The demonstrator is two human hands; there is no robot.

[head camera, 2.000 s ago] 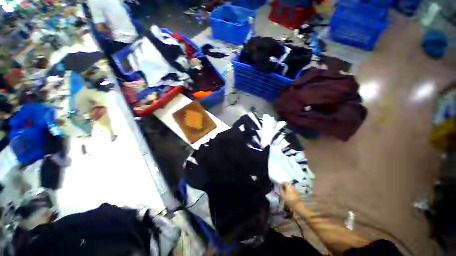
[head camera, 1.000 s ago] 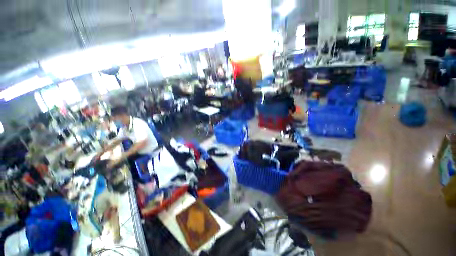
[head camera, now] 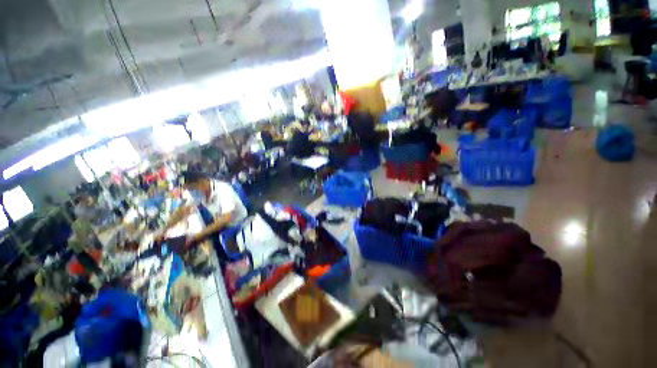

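A blurred heap of black and pale cloth (head camera: 421, 320) lies at the bottom centre, nearest to me, cut off by the picture's lower edge. A skin-toned blur shows at the bottom edge beside it, but I cannot tell a hand or fingers in it. Neither of my hands can be made out. A patterned brown board with a golden centre (head camera: 310, 310) lies on a white sheet just left of the heap.
A long white table (head camera: 222, 323) runs along the left, with a blue bundle (head camera: 108, 323). A person in a white top (head camera: 225, 201) leans over it. Blue crates of cloth (head camera: 392, 246) stand ahead. A maroon heap (head camera: 497, 273) is at right.
The view has tipped up from the near pile to the room. The right hand and forearm seen on the pale cloth earlier no longer show clearly. The pile has dropped to the bottom edge.
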